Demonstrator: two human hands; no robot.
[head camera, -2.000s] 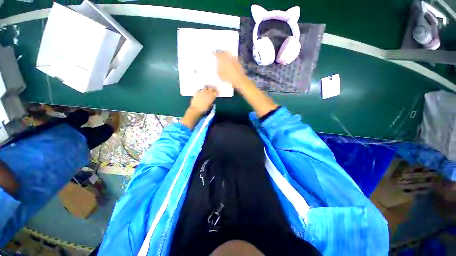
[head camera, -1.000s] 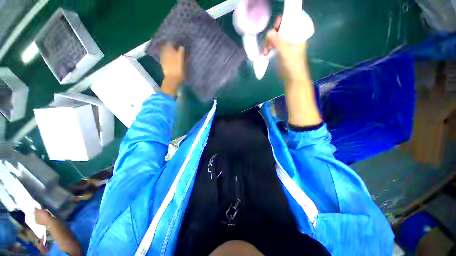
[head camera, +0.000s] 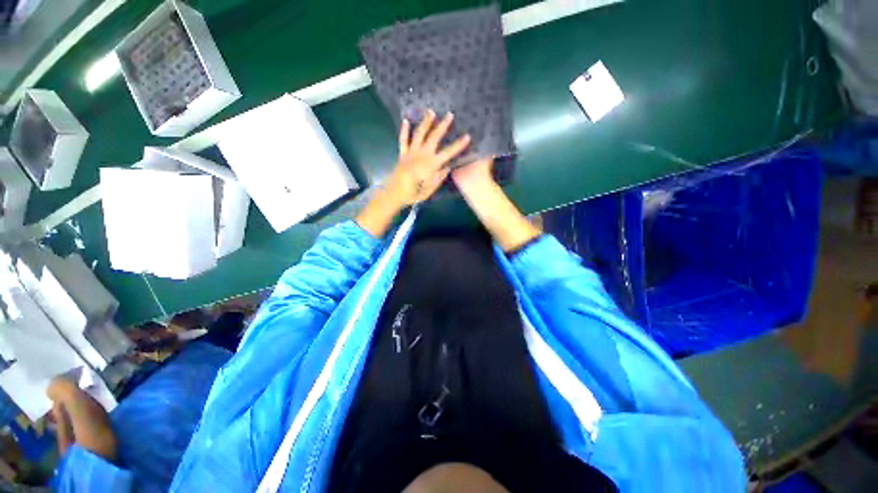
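Observation:
A dark grey patterned wrapping pouch lies across the green bench's pale strip in front of me. My left hand rests flat on its near left part, fingers spread. My right hand is at its near right edge, with its fingers hidden under or inside the pouch; their grip cannot be seen. The headphones are not in view; whether they are inside the pouch cannot be seen. A white box with its flat face up lies left of my left hand.
Further left stand a tilted white box and open white boxes with grey packets inside. A small white card lies right of the pouch. A blue plastic-lined bin is below the bench edge at right. A co-worker's hand shows lower left.
The view has turned left since the first frame. The pouch is now right of the white box, and my right hand has moved from the headphones to its near edge. The headphones have gone from view.

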